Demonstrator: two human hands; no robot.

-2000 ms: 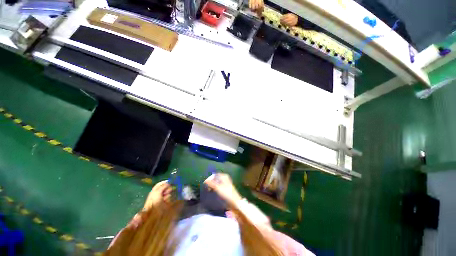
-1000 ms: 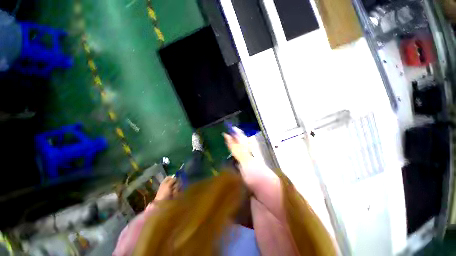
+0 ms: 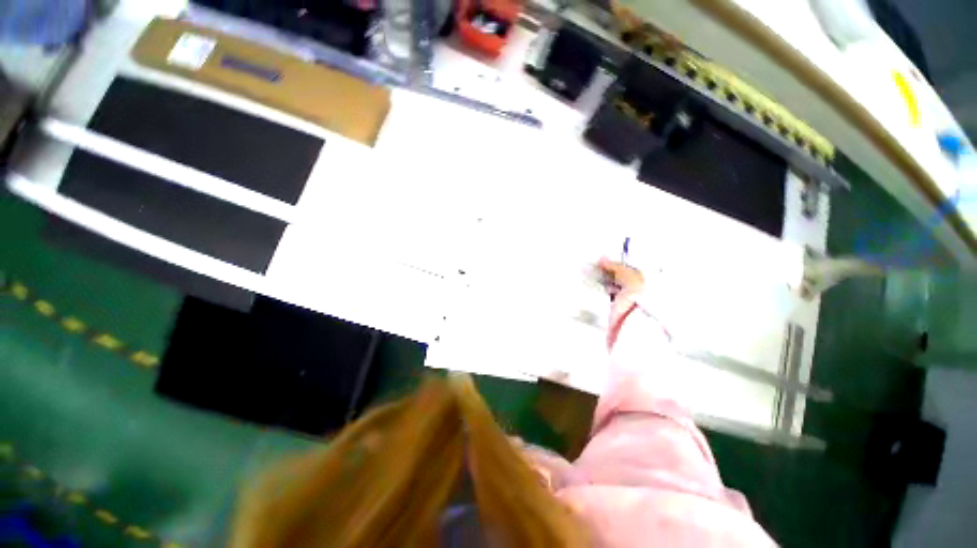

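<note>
My right hand (image 3: 621, 278) is over the right part of the white bench (image 3: 514, 203), with its pink sleeve reaching in from the lower right. Its fingers are closed on a slim blue pen-like thing (image 3: 626, 248) that sticks out past them; a small dark patch by the fingers is too blurred to name. Only a blurred bit of skin, seemingly my left hand (image 3: 544, 462), shows low beside the sleeve; hair hides the rest, and what it holds cannot be told.
Black flat pieces (image 3: 204, 139) and a long brown cardboard box (image 3: 321, 96) lie at the bench's left. A red bin (image 3: 487, 27), black trays (image 3: 716, 171) and a yellow board strip (image 3: 739, 91) are at the back. A large black bin (image 3: 268, 359) is below. Metal rails (image 3: 790, 375) are at right.
The view has swung back from the floor and stools to the bench. My right hand has moved out over the bench. My left hand is now mostly hidden.
</note>
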